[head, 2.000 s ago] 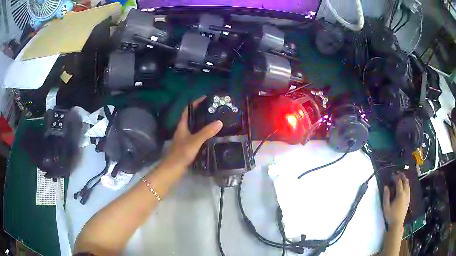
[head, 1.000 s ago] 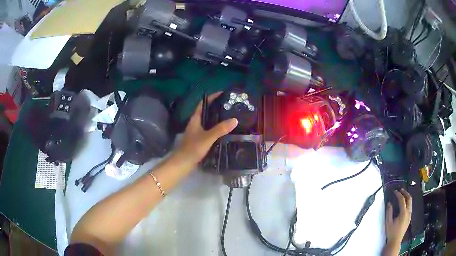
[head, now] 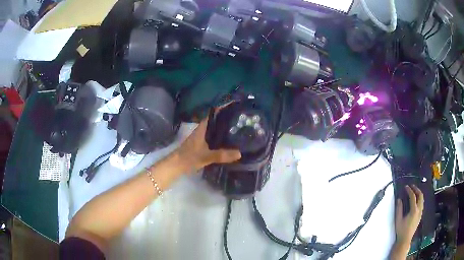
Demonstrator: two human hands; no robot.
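A black PTZ dome camera (head: 244, 175) is at the middle of the bench, its ring of LEDs facing up and its lower lens module toward me. My left hand (head: 206, 150) grips its left side, with the thumb across the front. Black cables (head: 264, 231) run from below it toward the right. My right hand (head: 409, 210) lies at the right on a small dark object (head: 405, 205), mostly hidden under the fingers, perhaps a mouse. A second PTZ camera (head: 318, 114) and a third with pink-lit LEDs (head: 376, 129) stand to the right.
Several grey cylindrical cameras (head: 221, 33) lie at the back. A grey camera (head: 147, 114) and a dark camera with a four-LED panel (head: 66, 122) are at left. A white sheet (head: 346, 188) lies right of centre, and dark round housings (head: 430, 142) stand at the far right.
The held camera has tilted, its ball and LEDs now lower and facing up more. The red glow on the second camera is gone. The third camera's pink LEDs are brighter. The monitor changed from purple to white.
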